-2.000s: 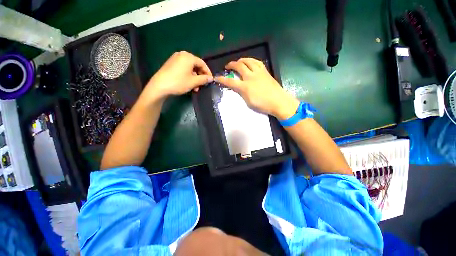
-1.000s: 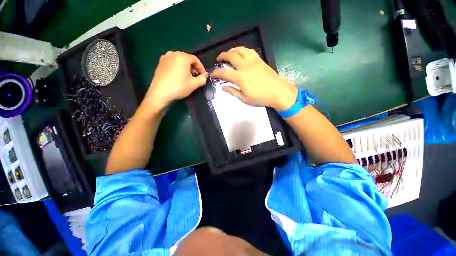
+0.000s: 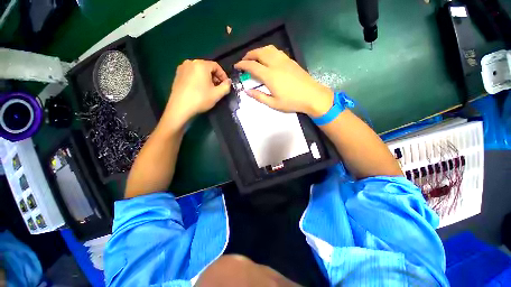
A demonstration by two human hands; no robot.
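The opened tablet assembly [image 3: 273, 130], with a large white rectangle, lies in a black thick-rimmed fixture [image 3: 230, 162] on the green bench. My left hand [image 3: 197, 89] is at the fixture's upper left edge, its thumb and fingertips pinched together; whether a small part is between them cannot be told. My right hand [image 3: 284, 84], with a blue wrist strap [image 3: 334, 110], rests over the tablet's far end, fingers bent and spread. A green spot of the circuit board [image 3: 245, 77] shows beside its fingers. What its fingertips touch is hidden.
A black parts tray [image 3: 147, 92] at left holds a round screw dish [image 3: 115, 75] and a pile of small dark parts [image 3: 110, 134]. A second framed tablet [image 3: 73, 182] lies left. A black screwdriver [image 3: 368, 21] hangs at upper right. White rack with dark red wires [image 3: 472, 162] is at right.
The view has shifted slightly. The right hand's fingers have moved a little, and the green spot shows again beside them. The left hand stays pinched at the same edge.
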